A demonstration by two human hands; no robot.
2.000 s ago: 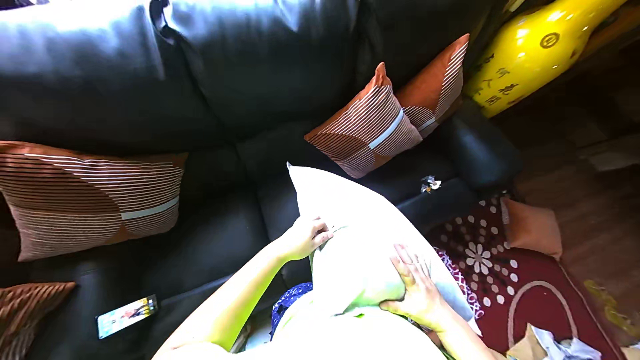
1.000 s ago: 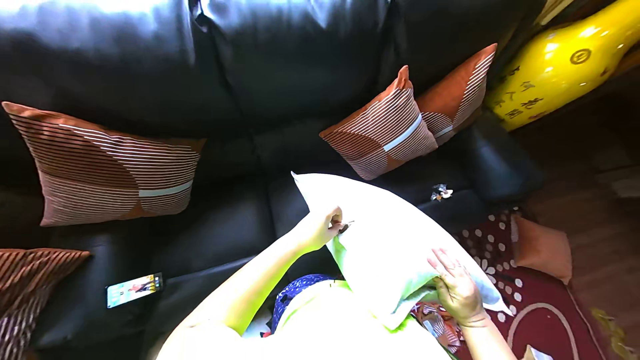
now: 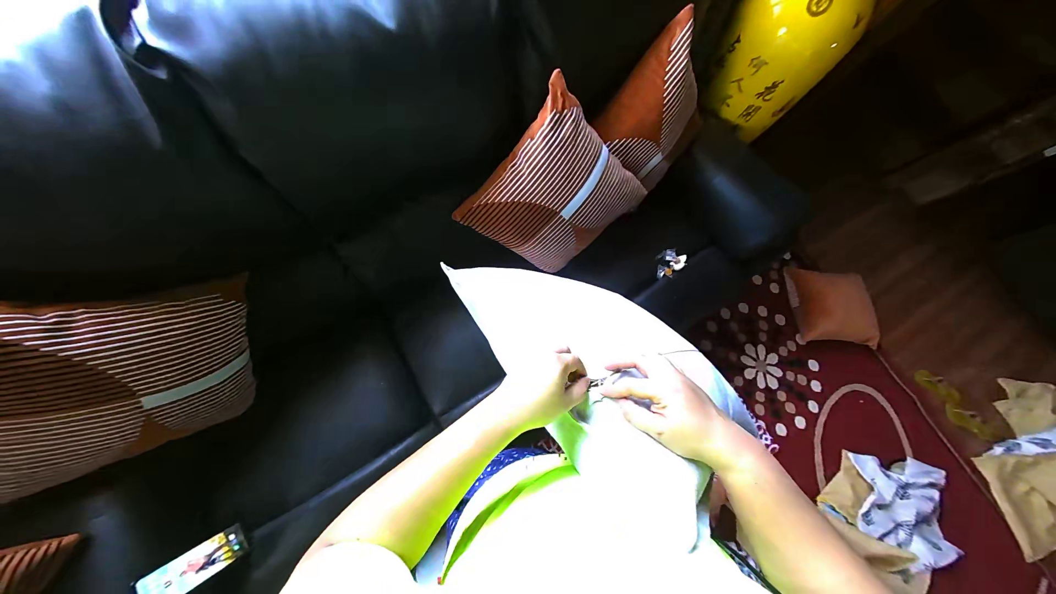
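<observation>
A white cushion (image 3: 561, 313) lies across my lap, overexposed, with one corner pointing up and left. My left hand (image 3: 549, 388) pinches the cushion's edge near a small dark opening, thumb and fingers together. Close beside it on the right, my right hand (image 3: 664, 404) grips the same edge between thumb and fingertips. A small dark detail, perhaps a zipper, shows between the fingertips. The cushion's lower part is washed out against my bright clothing.
Striped brown cushions (image 3: 549, 186) rest on a black leather sofa (image 3: 330, 371). A phone (image 3: 194, 565) lies at lower left, a crumpled wrapper (image 3: 670, 262) near the armrest. A yellow vase (image 3: 775, 66) stands behind. On the red rug (image 3: 792, 445) are a small orange cushion (image 3: 833, 305) and cloths (image 3: 899, 503).
My right hand has moved from the cushion's right part to the edge beside my left hand. The cushion's near part is now bunched between both hands.
</observation>
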